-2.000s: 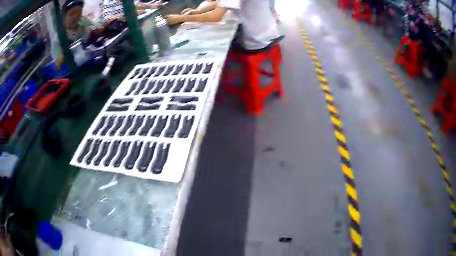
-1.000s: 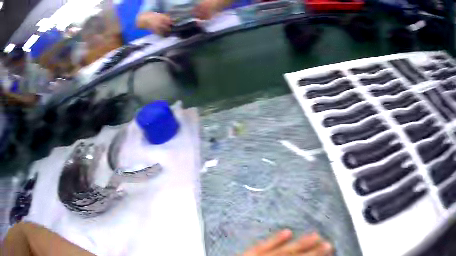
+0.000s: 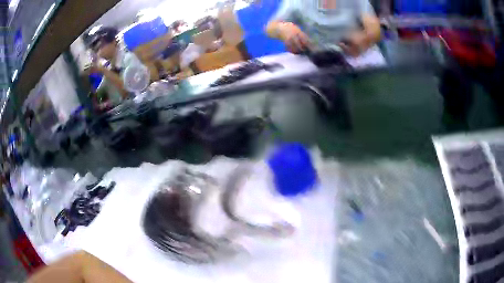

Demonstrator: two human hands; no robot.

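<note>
A stack of thin curved metal strips (image 3: 171,221) lies on the white work sheet (image 3: 298,254), blurred and shiny. A few separate curved strips (image 3: 235,202) lie just right of the stack. A blue cap (image 3: 293,168) stands at the sheet's far right. A loose pile of small black glossy pieces (image 3: 85,207) lies at the sheet's left. My left hand (image 3: 80,269), or its wrist, shows at the bottom left edge, cut off and blurred; its fingers cannot be made out. My right hand is out of the picture.
A white tray (image 3: 452,182) with rows of black pieces is at the right edge. Bubble wrap (image 3: 387,221) lies between sheet and tray. A green belt (image 3: 387,121) with dark headphone parts runs beyond the bench. People sit across it, one handling a black part.
The view has swung left, so the strips, cap and tray sit further right in the picture. My right hand, earlier at the bottom edge, has left the picture.
</note>
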